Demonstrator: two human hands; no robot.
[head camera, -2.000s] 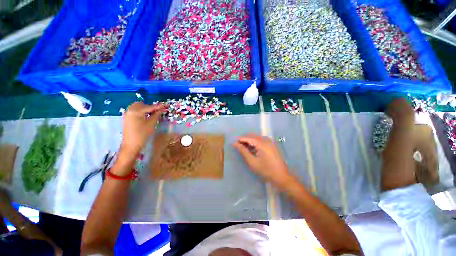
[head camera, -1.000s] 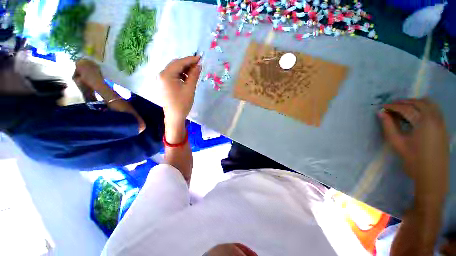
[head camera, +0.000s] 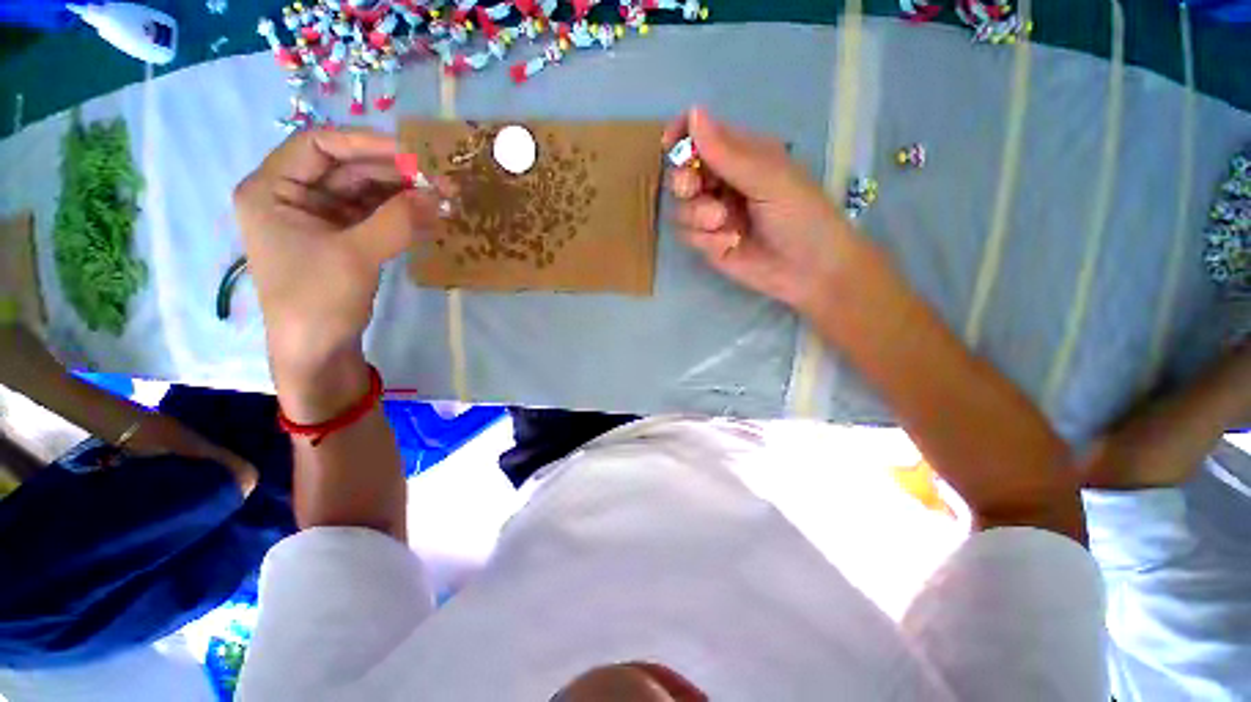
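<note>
My left hand (head camera: 329, 233) is over the left edge of the brown cardboard (head camera: 624, 206) and pinches a small red-tipped part (head camera: 413, 172) between thumb and fingers. My right hand (head camera: 748, 206) is just beyond the cardboard's right edge and pinches a small white-and-yellow part (head camera: 682, 152) at its fingertips. The two parts are apart. A bright white disc (head camera: 515, 150) sits near the top middle of the cardboard, with many brown dabs (head camera: 528, 220) around and below it.
A pile of red-and-white pieces (head camera: 412, 41) lies beyond the cardboard. A few loose pieces (head camera: 860, 196) lie right of my right hand. Green foliage (head camera: 99, 226), a white bottle (head camera: 126, 30) and a dark curved handle (head camera: 231, 288) are left. Neighbours' arms (head camera: 1180, 418) show at both sides.
The view has swung back level and shifted. Both hands have come closer to the cardboard and to each other. The parts in the fingers now show more clearly.
</note>
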